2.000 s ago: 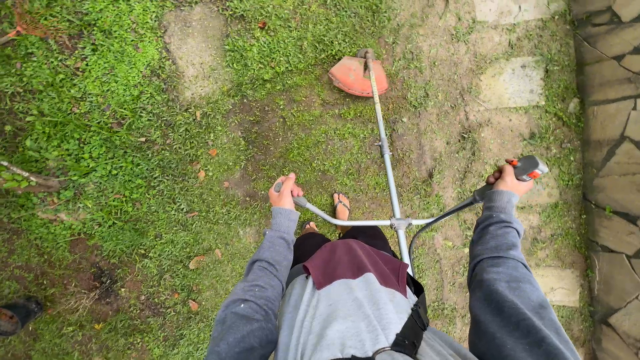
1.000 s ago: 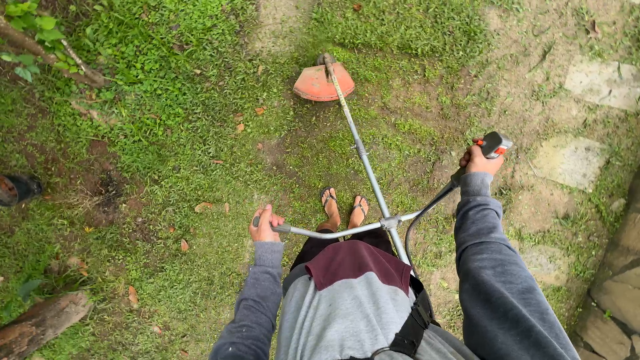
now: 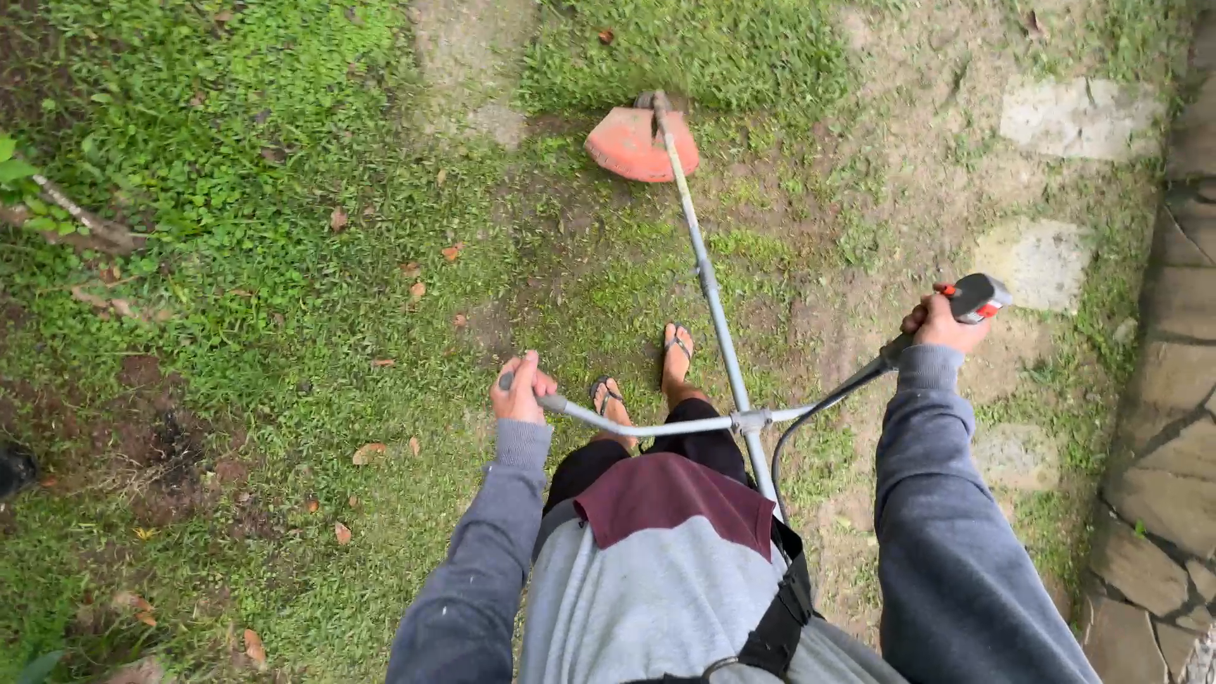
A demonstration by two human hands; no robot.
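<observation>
A brush cutter with a grey metal shaft reaches forward from my right side. Its orange guard is low over the ground at the edge of taller grass, top centre; the cutting part is hidden or blurred. My left hand is closed around the left grip of the handlebar. My right hand holds the right grip, by the black control housing with its red parts. A black cable curves from that side to the shaft. A black harness strap crosses my hip.
Pale stepping stones lie in the ground on the right, beside a stone-paved edge. A branch with leaves is at the left. A dark object shows at the left edge. My feet in flip-flops stand on patchy grass.
Between one second ago and now, the foot nearer the shaft has come forward of the other. Both hands have stayed on the handlebar. The view has shifted over the ground.
</observation>
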